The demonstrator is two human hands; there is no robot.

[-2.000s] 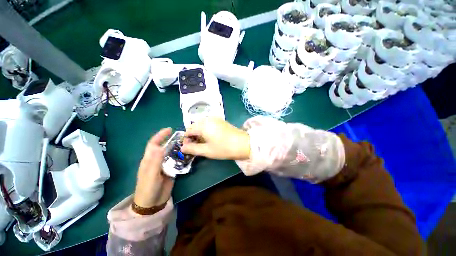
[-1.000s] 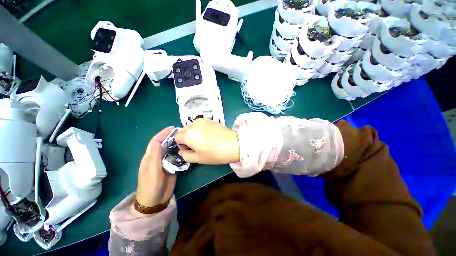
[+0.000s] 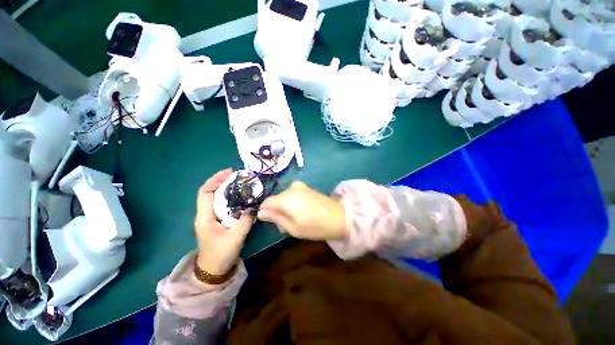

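My left hand (image 3: 219, 226) holds a round white base cover (image 3: 222, 202) with a dark circuit board (image 3: 243, 193) inside, its open side up. My right hand (image 3: 297, 211) is at the cover's right edge, its fingertips pinched on thin wires there; the fingers partly hide what they grip. Thin red and black wire leads (image 3: 267, 164) run from the round opening of a white camera head (image 3: 258, 118) to the cover. The head lies on the green bench just beyond my hands, its black lens panel (image 3: 245, 87) facing up. A small silvery round part shows in its opening.
Another camera head (image 3: 140, 84) with loose leads lies upper left, a third (image 3: 284, 34) at the top. Joined camera units (image 3: 84, 229) lie at left. A white stringy bundle (image 3: 359, 101) sits right of the head. Stacked base covers (image 3: 499, 74) stand upper right, above a blue bin (image 3: 539, 195).
My right hand has moved from over the cover to its right side. The cover now faces up more openly, and the head's opening and leads are uncovered. The view has shifted slightly.
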